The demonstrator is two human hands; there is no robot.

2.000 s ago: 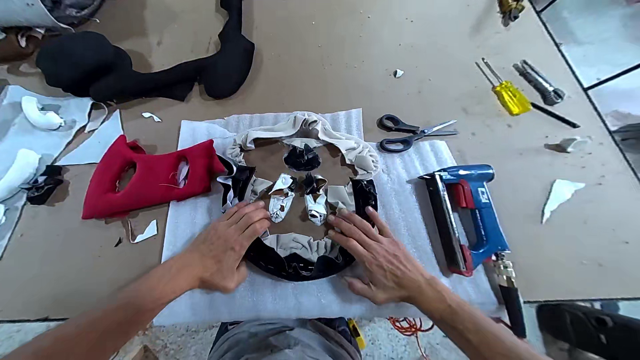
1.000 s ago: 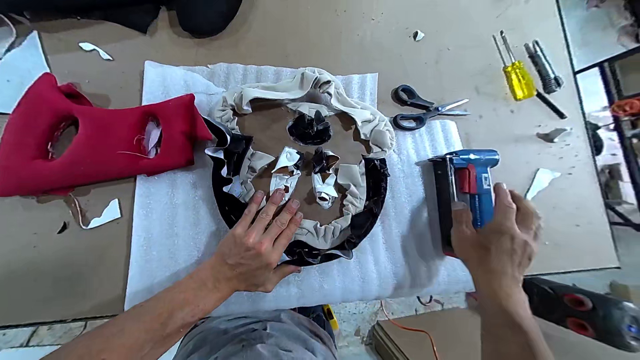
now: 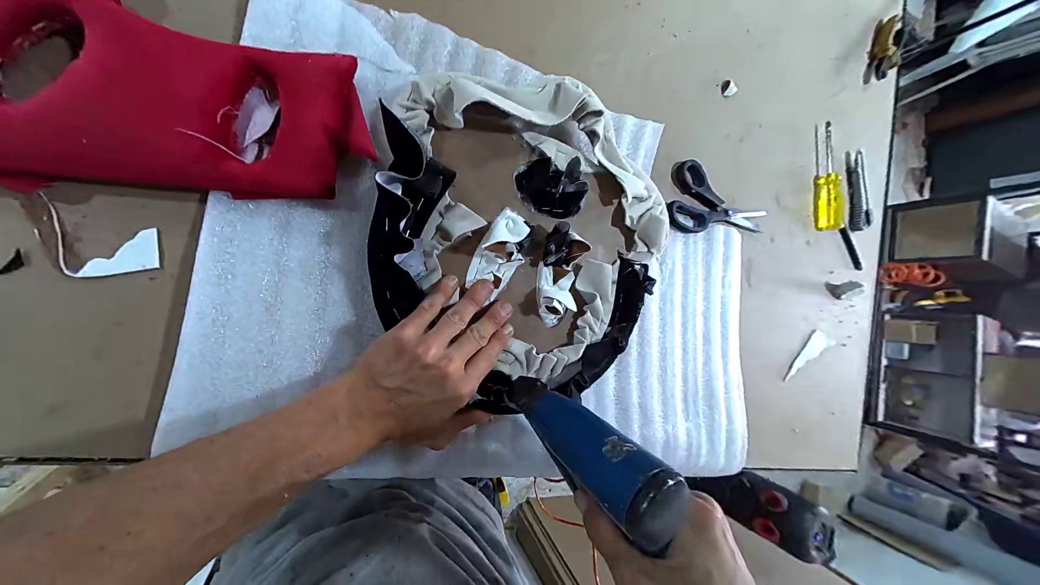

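Note:
A round brown panel [image 3: 479, 158] lies on white foam sheet [image 3: 268, 325], its edge wrapped in cream fabric [image 3: 642, 191] and glossy black material [image 3: 388, 268]. Black and white material is gathered around small openings inside it. My left hand [image 3: 443, 357] rests flat on the panel's lower left edge, fingers slightly apart, thumb near the rim. My right hand [image 3: 674, 536] grips a blue pneumatic stapler [image 3: 601, 455]. The stapler's nose touches or is just above the black material at the lower rim, beside my left hand; the exact contact cannot be told.
A red padded piece with holes [image 3: 179, 106] lies at upper left. Black-handled scissors [image 3: 707, 207], a yellow-handled screwdriver [image 3: 829, 199] and fabric scraps [image 3: 808, 353] lie to the right. Below the table edge are a dark object with red rings [image 3: 768, 516] and an orange cord [image 3: 548, 508].
My right hand went from the panel to the blue stapler at the right, and has brought it to the panel's lower rim. My left hand stays on the panel. The view has shifted nearer.

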